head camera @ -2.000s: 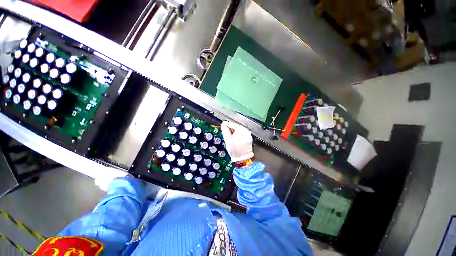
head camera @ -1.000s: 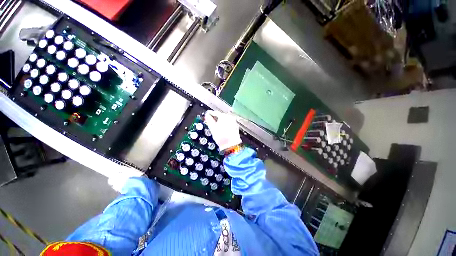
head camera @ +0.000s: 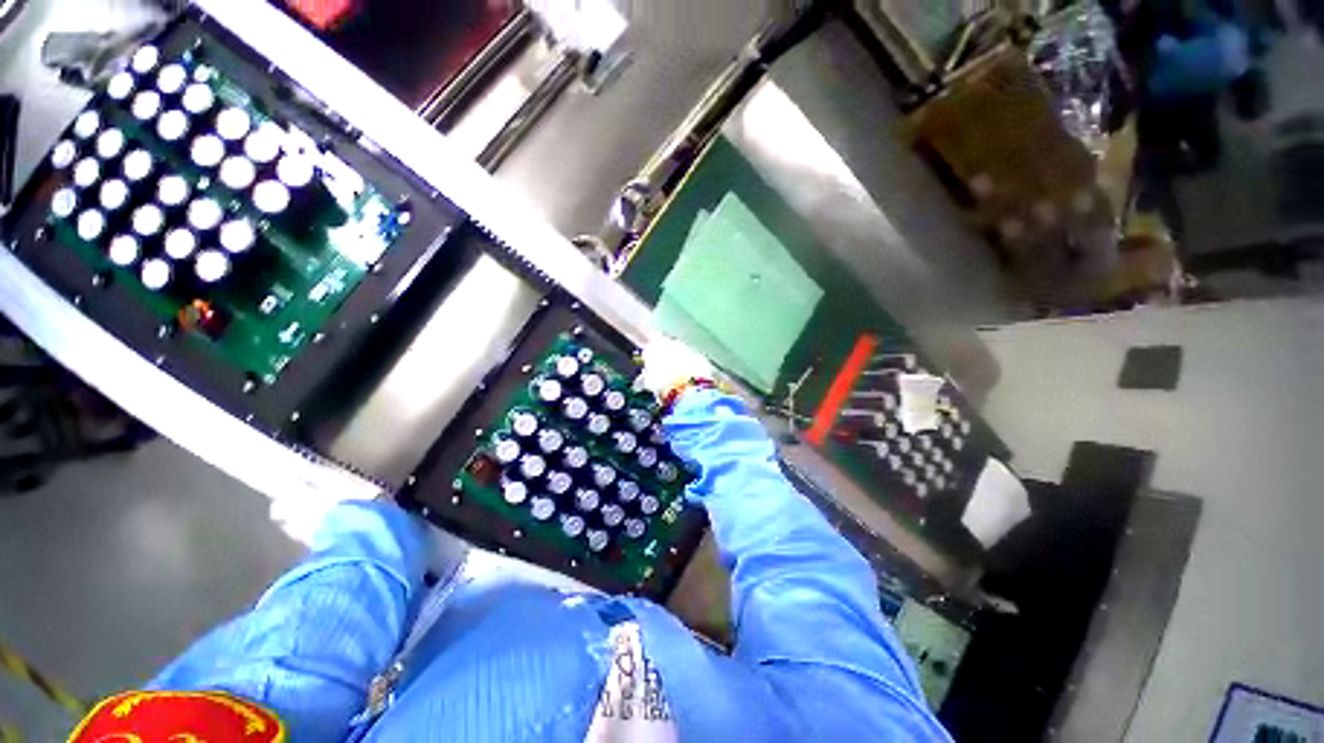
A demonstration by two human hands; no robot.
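Note:
A green circuit board (head camera: pixel 639 540) with rows of round capacitors sits in a black carrier (head camera: pixel 436 468) on the conveyor before me. My right hand (head camera: pixel 672 363), in a white glove, is at the carrier's far right edge by the far rail; its fingers are hard to make out. My left hand (head camera: pixel 323 508), also white-gloved, is at the near rail, left of this carrier; its fingers are blurred. A second capacitor board (head camera: pixel 269 298) in a black carrier (head camera: pixel 312 407) lies further left.
Pale green sheets (head camera: pixel 741 290) lie on the green bench (head camera: pixel 683 218) beyond the conveyor. A sample board (head camera: pixel 900 450) with a red strip and white paper lies to their right. Grey gloves (head camera: pixel 95 55) are at upper left. A dark machine opening (head camera: pixel 1038 639) is at lower right.
My right hand has moved off the board's upper edge to the far rail side, uncovering capacitors. My left hand has stayed near the near rail while the view shifted.

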